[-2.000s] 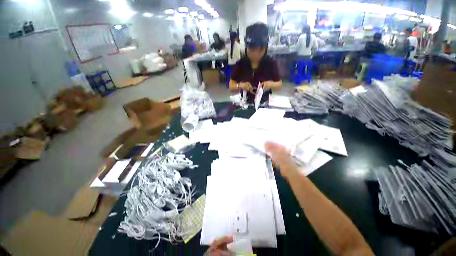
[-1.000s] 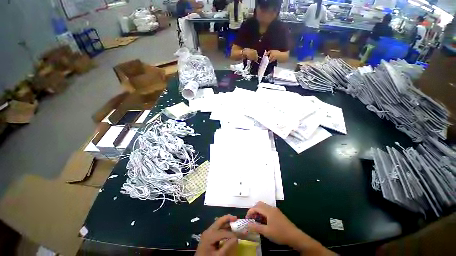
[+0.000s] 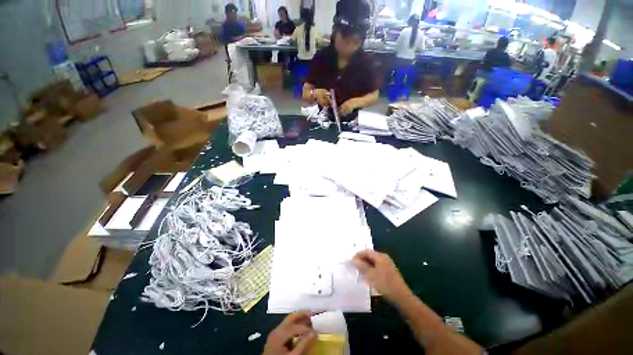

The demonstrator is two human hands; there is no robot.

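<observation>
Flat white paper pieces (image 3: 295,267) overlap in a column in front of me, with a small marked white tag or patch (image 3: 321,281) on the nearest one. My left hand (image 3: 293,334) holds a yellow-backed sticker sheet (image 3: 330,342) with a white curled side at the bottom edge, partly cut off by the picture's rim. My right hand (image 3: 373,268) is over the right edge of the papers, fingertips pinched together; a sticker between them is too small to make out.
Tangled white cords (image 3: 201,253) and a spare yellowish sticker sheet (image 3: 258,279) lie left of the papers. Loose white pieces (image 3: 361,166) are fanned beyond them. Corded grey-white bundles (image 3: 555,253) stack at right. A person (image 3: 341,73) sits opposite. Open cartons (image 3: 173,128) stand at left.
My right hand has moved from the sticker sheet beside my left hand up to the right edge of the papers. My left hand still holds the sheet. The view has shifted.
</observation>
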